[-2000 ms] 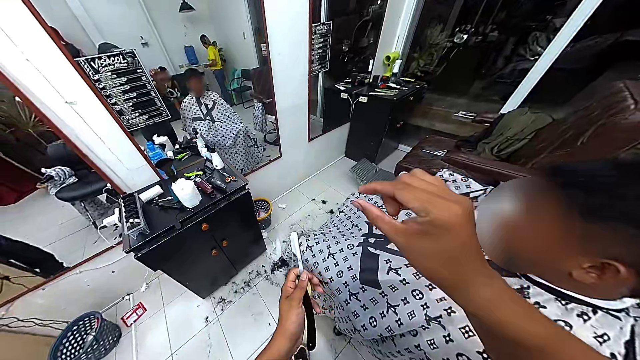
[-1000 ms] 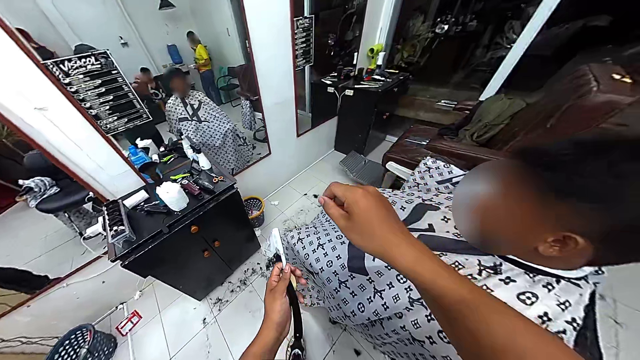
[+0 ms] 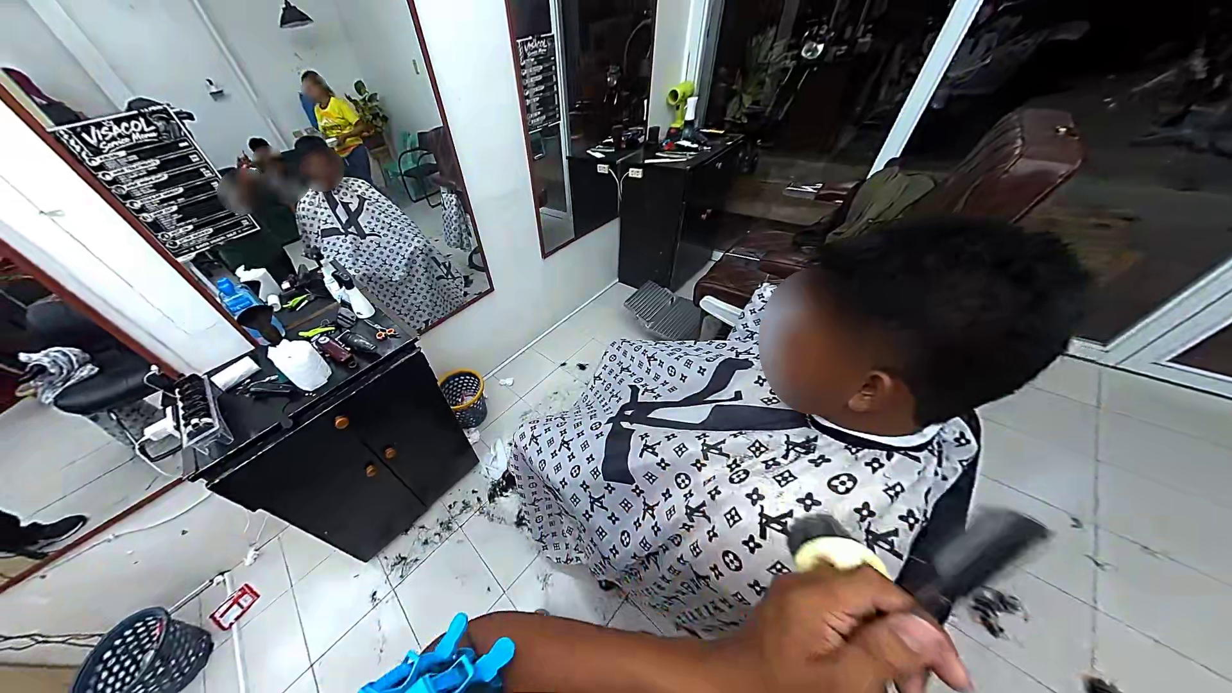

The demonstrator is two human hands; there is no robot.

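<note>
My left hand is at the lower right, its forearm reaching across from the lower left. It is closed around a dark-ended tool with a cream band. A blurred black tool, possibly a comb, sticks out to the right of the fingers. Lighter fingers overlap there; whether they belong to my right hand I cannot tell. Blue plastic clips sit beside the forearm. Just beyond the hand, a seated person with short dark hair faces left, wearing a white patterned barber's cape.
A black cabinet with clippers, scissors and bottles stands at left under a wall mirror. Baskets are on the tiled floor among cut hair. Behind the person is a brown barber chair.
My left arm has moved right, across the front of the cape. The raised right hand seen earlier is no longer distinct. The white-ended tool held before no longer shows.
</note>
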